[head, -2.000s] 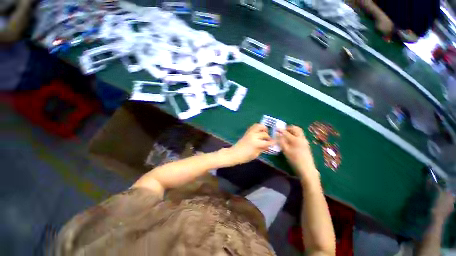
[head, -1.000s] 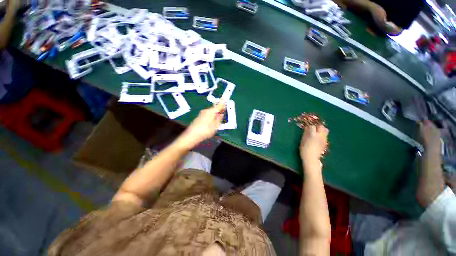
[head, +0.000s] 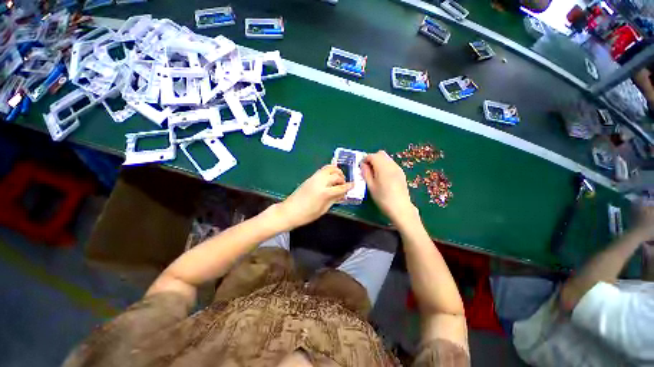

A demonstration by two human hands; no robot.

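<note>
A stack of white plastic frames [head: 351, 163] sits on the green bench in front of me. My left hand [head: 320, 192] is at its left side, with fingertips pinched at the top frame. My right hand [head: 384, 179] is at its right side, fingers bent onto the frame's edge. Any small part between my fingers is hidden. Copper-coloured parts [head: 436, 188] lie in two small loose piles just right of my right hand. A heap of loose white frames [head: 179, 82] lies at the left, with one single frame [head: 281, 129] at its right edge.
The dark belt [head: 373, 36] behind a pale metal strip [head: 430, 113] carries spaced units with coloured parts [head: 409, 79]. More coloured units [head: 36, 64] lie heaped at far left. A dark slim tool [head: 574, 204] and a neighbour's arm [head: 609, 251] are at right. A cardboard box [head: 136, 222] is below the bench.
My left hand has moved from a loose frame near the heap to the stack. My right hand has left the copper pile for the stack. The copper parts now show as two piles.
</note>
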